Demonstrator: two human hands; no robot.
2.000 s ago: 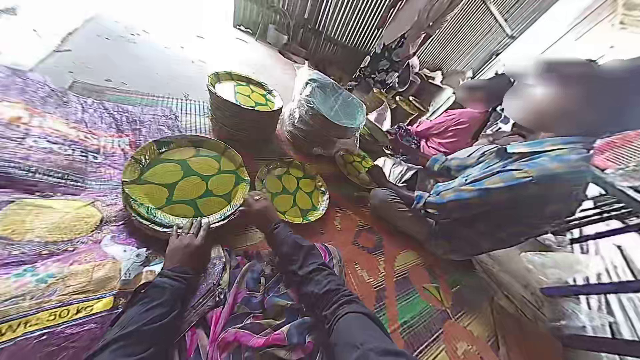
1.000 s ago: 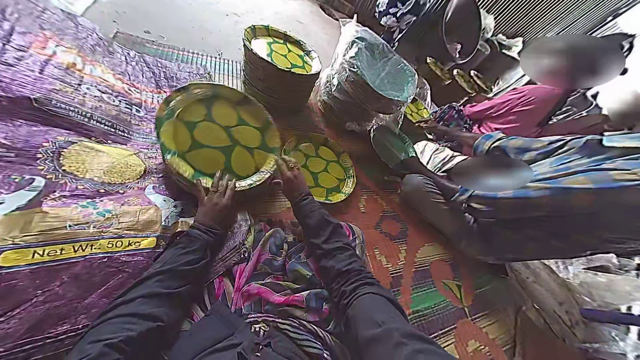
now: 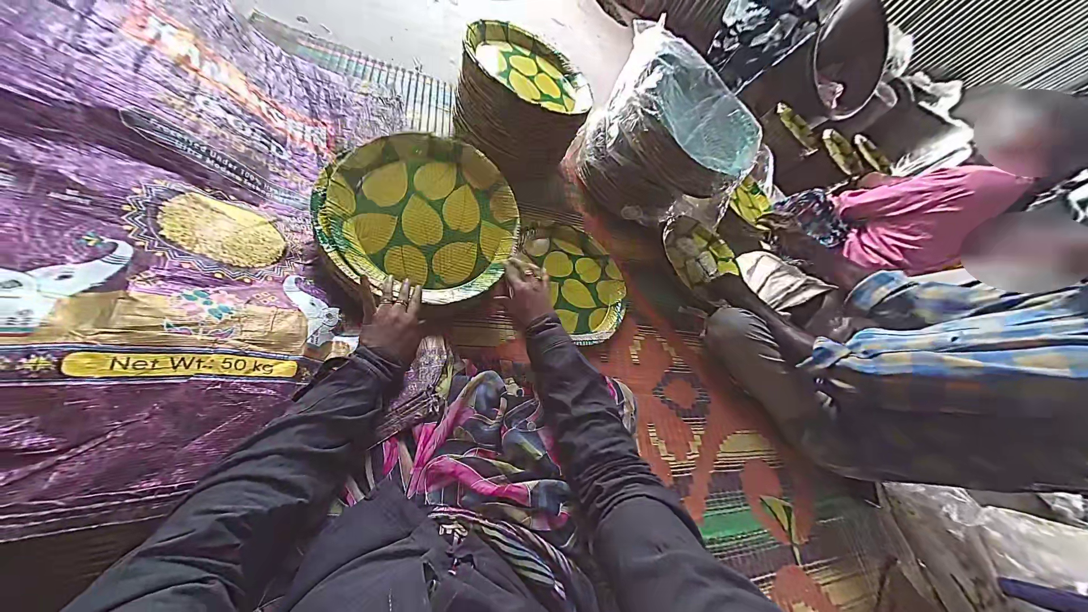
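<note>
A stack of round plates (image 3: 416, 223) with a green and yellow leaf pattern lies in front of me. The fingertips of my left hand (image 3: 393, 319) rest on the near rim of its top plate. My right hand (image 3: 525, 289) touches the stack's right edge, its fingers bent; whether they grip a plate's rim cannot be told. Close by on the right, partly behind that hand, is another leaf-patterned plate (image 3: 586, 285). Beyond stand a taller plate stack (image 3: 518, 98) and a stack wrapped in clear plastic (image 3: 671, 127).
Purple printed sacks (image 3: 170, 425) spread along the left. A patterned woven mat (image 3: 680, 399) lies under the plates. Two people sit close on the right, one in a checked shirt (image 3: 960, 331) with a hand at a leaf-patterned plate (image 3: 699, 255), one in pink (image 3: 926, 217). A large metal pan (image 3: 850, 55) stands behind.
The top plate of the near stack, tilted and blurred one second ago, now lies flatter on it. Both hands remain at the stack's near and right edges.
</note>
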